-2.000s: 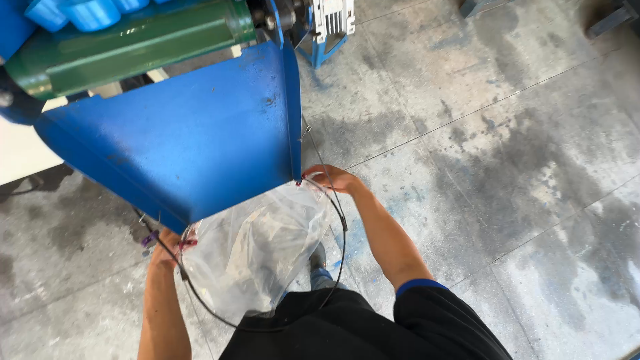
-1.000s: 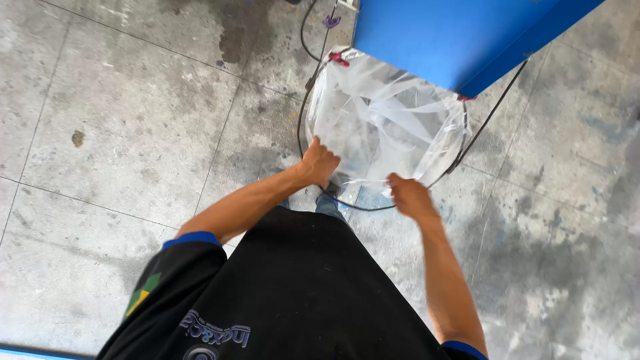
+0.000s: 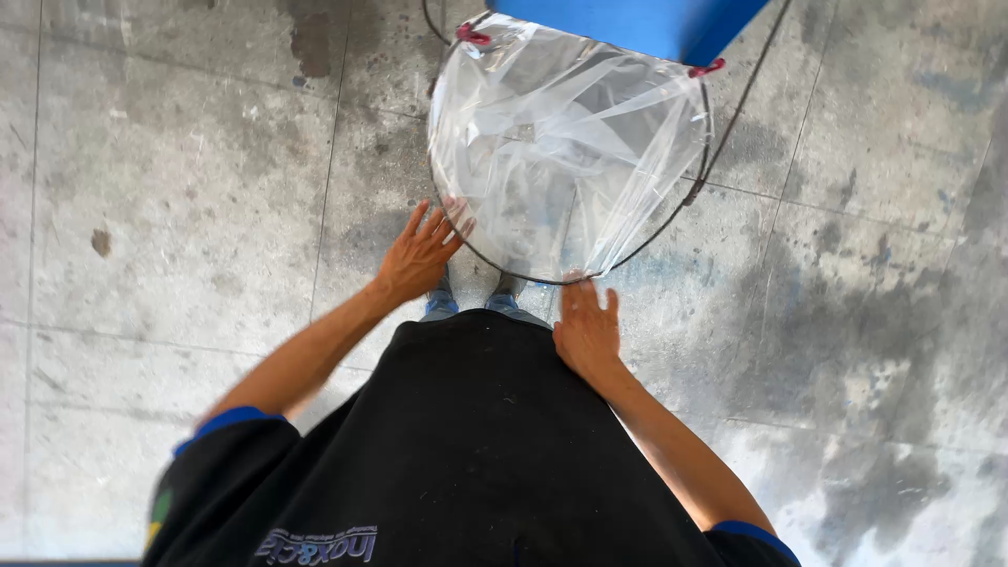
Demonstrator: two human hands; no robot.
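Note:
A clear plastic bag (image 3: 551,150) hangs open inside a thin dark hoop (image 3: 504,269), its edge folded over the hoop at the near side. Red clips (image 3: 474,35) sit at its far corners, beside the lip of a blue metal chute (image 3: 606,24). My left hand (image 3: 425,248) has its fingers spread against the bag at the hoop's left near side, some of them seen through the film. My right hand (image 3: 589,323) is at the near edge, fingers apart, its fingertips touching the hoop and the bag's edge. Neither hand is closed on anything.
A dark rod or cable (image 3: 744,102) runs from the hoop's right side up to the top edge. Another dark cable (image 3: 429,22) curves at the upper left of the bag. My shoes (image 3: 508,287) stand on the stained concrete floor (image 3: 197,197) just below the hoop.
Both hands have moved from the chute's corners to the hoop's near side. The fingers, curled at the bag's edge one second ago, are now spread. The view has swung strongly.

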